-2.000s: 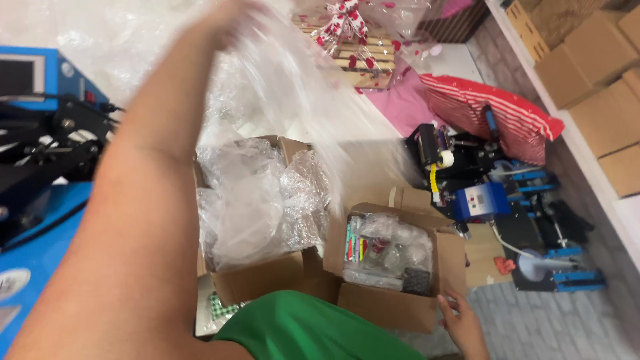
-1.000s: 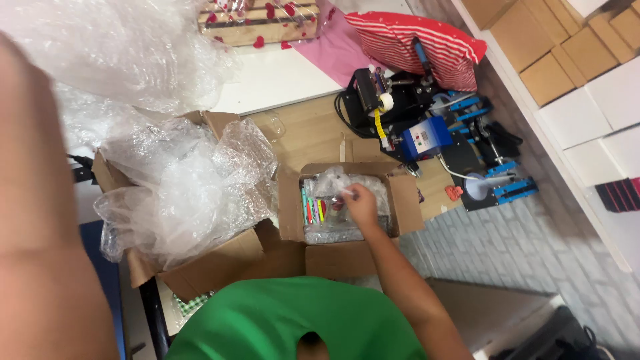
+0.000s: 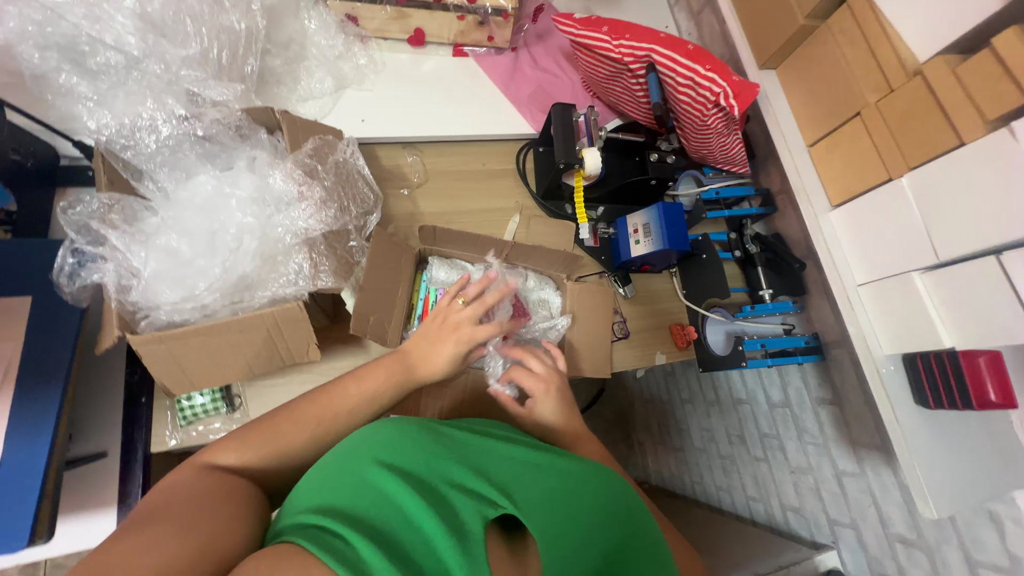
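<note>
An open cardboard box [image 3: 384, 292] with its flaps spread stands in front of me. Inside lie clear bubble wrap [image 3: 544, 296], a row of colourful slim items [image 3: 422, 298] along the left wall and something red, partly covered. My left hand [image 3: 456, 324], with a ring on it, rests spread over the wrap in the box. My right hand [image 3: 540, 384] has its fingers around a bunched piece of bubble wrap at the box's near edge. Left of it, a larger open cardboard box [image 3: 224, 348] overflows with crumpled plastic wrap [image 3: 216, 232].
Mug heat presses [image 3: 652, 236] and a red striped bag [image 3: 664, 80] stand at the right of the table. A small green checked item [image 3: 200, 406] in clear plastic lies at the near left. Shelves with brown boxes [image 3: 848, 160] and white boxes line the right side.
My left arm has come down from the upper left, and its hand is now in the smaller box. My right hand has moved from inside that box to its near edge.
</note>
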